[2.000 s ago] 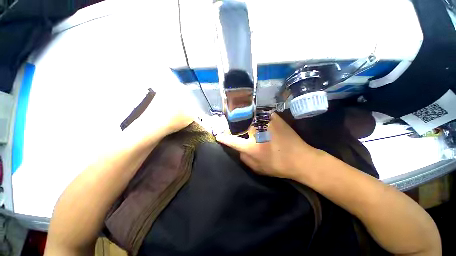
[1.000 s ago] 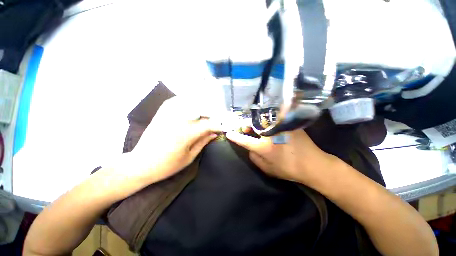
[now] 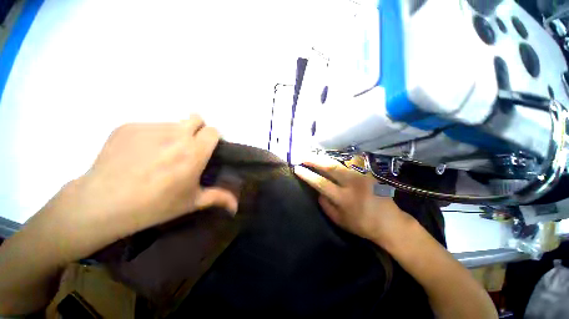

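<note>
A black garment (image 3: 281, 249) with dark brown inner parts (image 3: 175, 261) hangs over the front of the white table. My left hand (image 3: 153, 177), slightly blurred, holds a dark fold of the garment between fingers and thumb, left of the machine. My right hand (image 3: 349, 196) has its fingertips on the garment's upper edge, close beside the sewing area, with cloth at its fingers. The white sewing machine head (image 3: 437, 75) with a blue stripe fills the upper right, seen tilted. The needle and the contact at the right fingertips are not clear.
A white table (image 3: 125, 68) spreads at the left and back, with a blue edge at far left. A cardboard box (image 3: 93, 290) is below at left. Small tools (image 3: 499, 215) and clear plastic are at the table's right end. A grey bag (image 3: 552, 293) is at lower right.
The view has turned, so the machine head appears tilted and farther right. My left hand has moved left, away from my right hand, with cloth in it. My right hand stays by the sewing area.
</note>
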